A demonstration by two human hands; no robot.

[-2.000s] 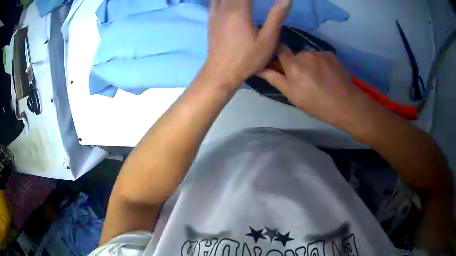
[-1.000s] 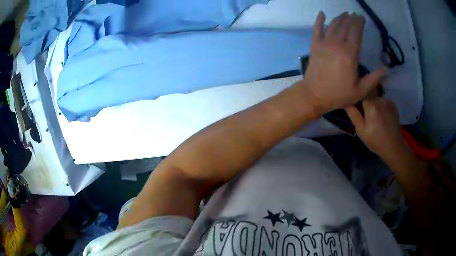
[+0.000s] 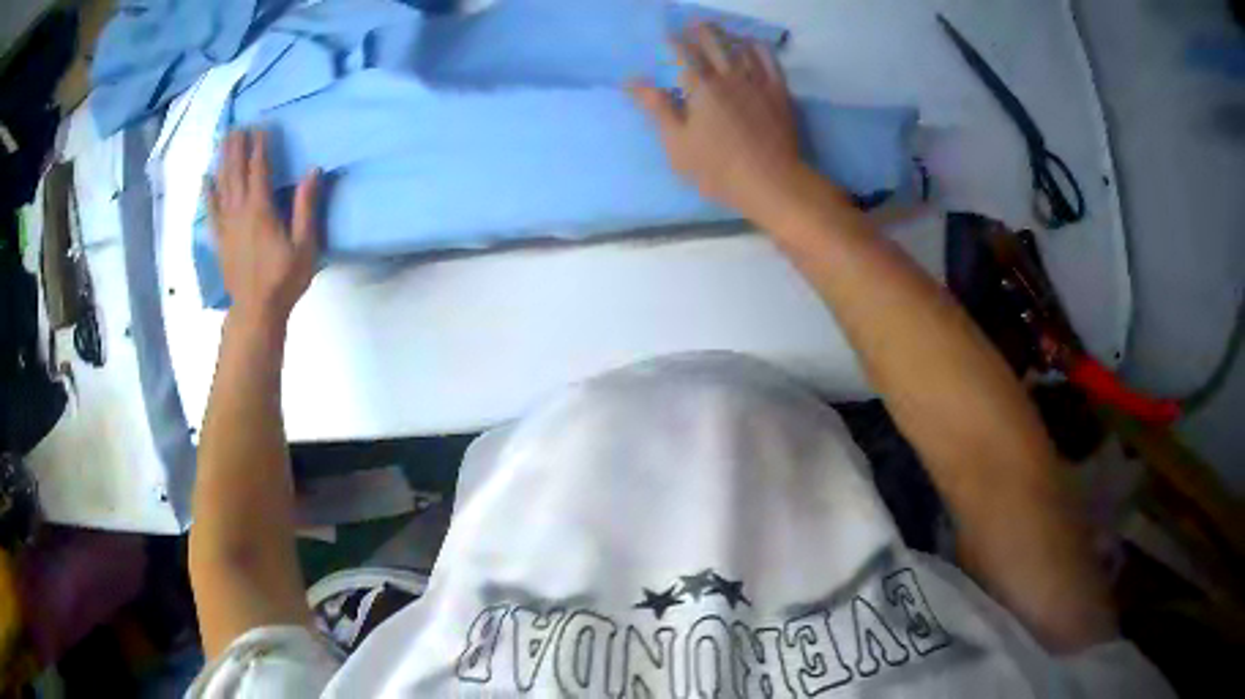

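Observation:
A light-blue garment piece (image 3: 505,171) lies flat and long across the white table, with more light-blue cloth behind it. My left hand (image 3: 260,239) rests flat on its left end, fingers apart. My right hand (image 3: 733,116) lies on the cloth toward its right part, fingers spread. A dark edge, possibly a pressing form, shows at the piece's right end and along its near side. The iron (image 3: 1010,280), dark with a red-orange sleeve, stands at the table's right near edge, untouched by either hand.
Black shears (image 3: 1017,123) lie at the table's right side. Crumpled light-blue cloth (image 3: 164,62) lies at the far left. A neighbouring white table (image 3: 103,437) on the left holds a dark tool. A round white rim (image 3: 358,579) shows below the table edge.
My right hand has let go of the iron, which now stands at the right, and moved onto the cloth. My left hand has moved from beside the iron to the cloth's left end.

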